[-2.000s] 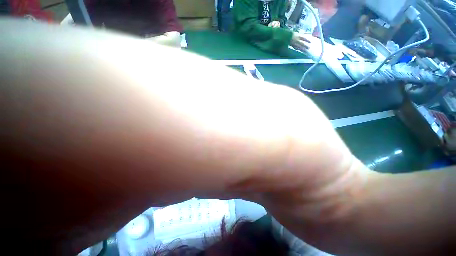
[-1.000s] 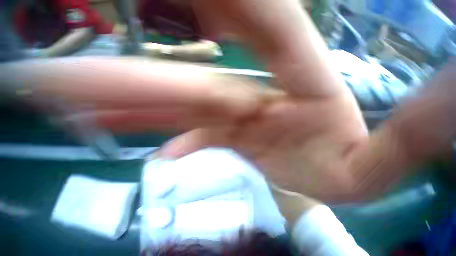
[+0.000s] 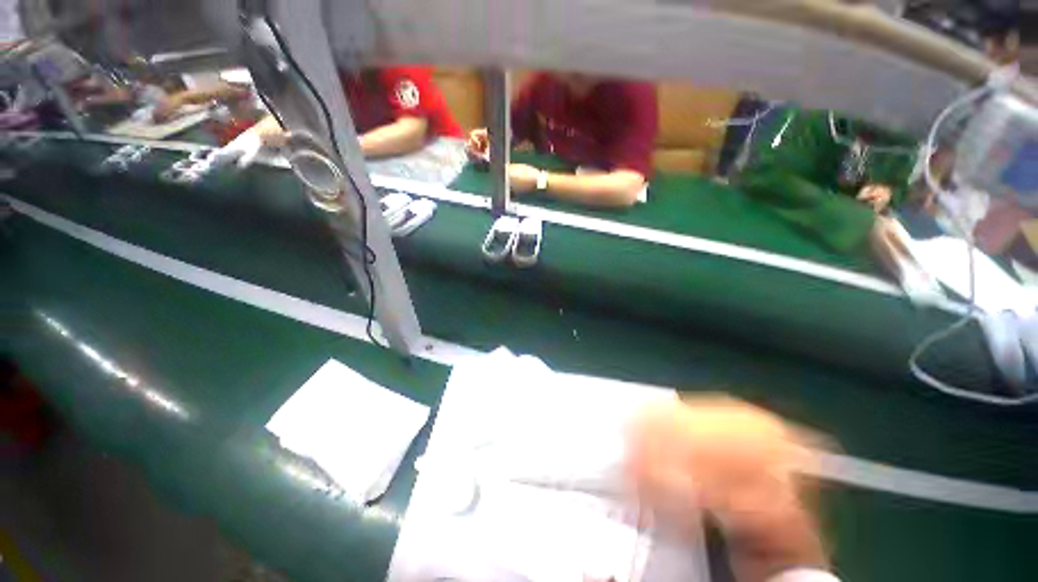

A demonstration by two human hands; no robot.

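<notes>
White label sheets [image 3: 546, 426] lie on the glossy green worktop at the lower middle, partly overlapping. A small round white disc [image 3: 463, 493] rests on their left part. My right hand [image 3: 728, 460] is strongly blurred over the sheets' right edge, its wrist coming from the bottom right with a white cuff. Whether it holds anything cannot be made out. My left hand is not in view. Two white oval housings [image 3: 526, 242] stand side by side on the green belt beyond, by a grey post.
A folded white paper [image 3: 347, 430] lies left of the sheets. A slanted grey post [image 3: 342, 193] with a black cable rises from the metal rail. More housings [image 3: 408, 214] sit on the belt further left. Co-workers sit opposite. A white cable [image 3: 968, 392] hangs at right.
The large blurred arms and hands that crossed the view have gone, leaving one hand at the lower right. The view has shifted, showing more belt, posts and housings at left.
</notes>
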